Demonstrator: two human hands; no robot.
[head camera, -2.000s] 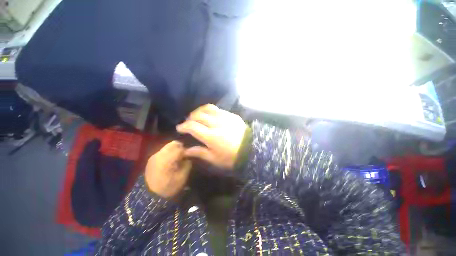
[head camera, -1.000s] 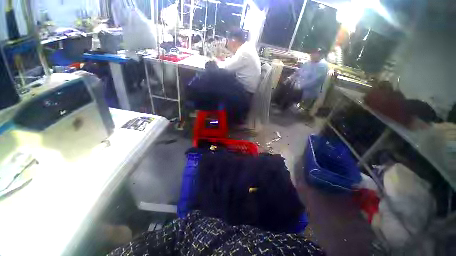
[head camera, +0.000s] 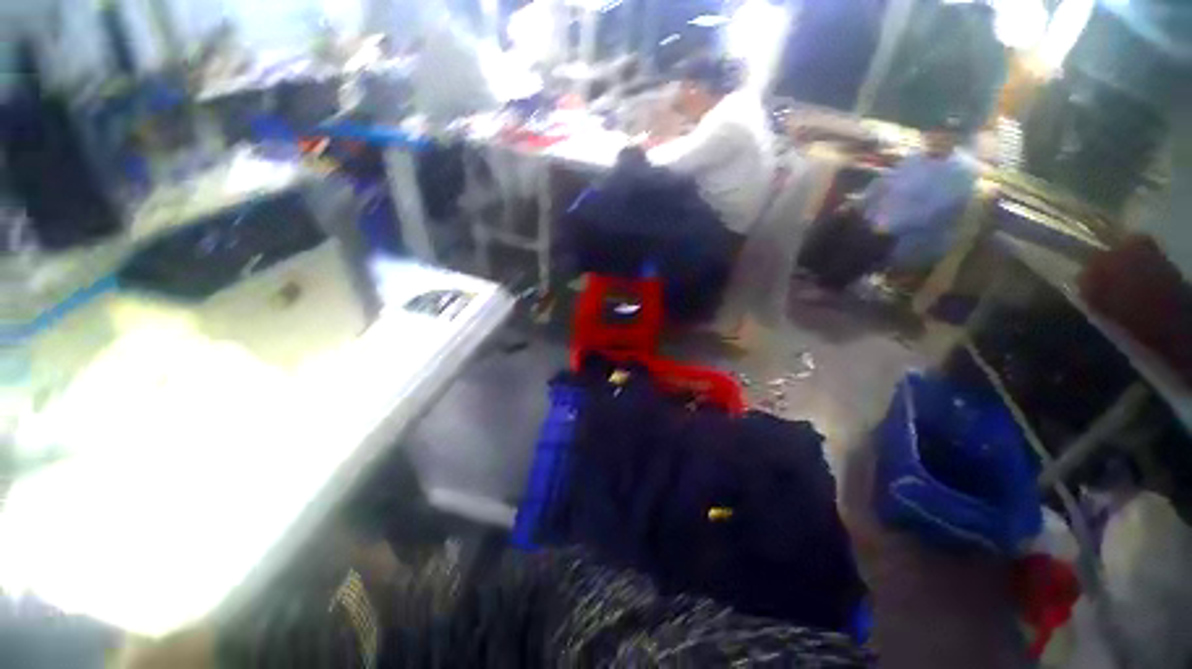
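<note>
Dark garment pieces (head camera: 719, 490) lie heaped in and over a blue basket (head camera: 546, 457), in front of me at the lower middle. Small yellow spots show on the dark cloth. My patterned dark sleeve (head camera: 562, 608) crosses the bottom edge, blurred, just below the heap. Neither of my hands can be made out; they are hidden or beyond the picture's lower edge. The white machine table (head camera: 327, 444) is at the left, with strong glare, and the cream sewing machine (head camera: 294, 294) on it is blurred.
A red basket (head camera: 699, 383) and red stool (head camera: 617, 311) stand behind the heap. A blue tub (head camera: 961, 477) is at the right, by a side table with a maroon bundle (head camera: 1144, 307). Two people sit at the back, one in white (head camera: 732, 150), one in light blue (head camera: 922, 203).
The view has swung from the machine table, where both hands were together over dark cloth, to the baskets at the right. Since the last frame, the scene has shifted slightly rightward and blurred.
</note>
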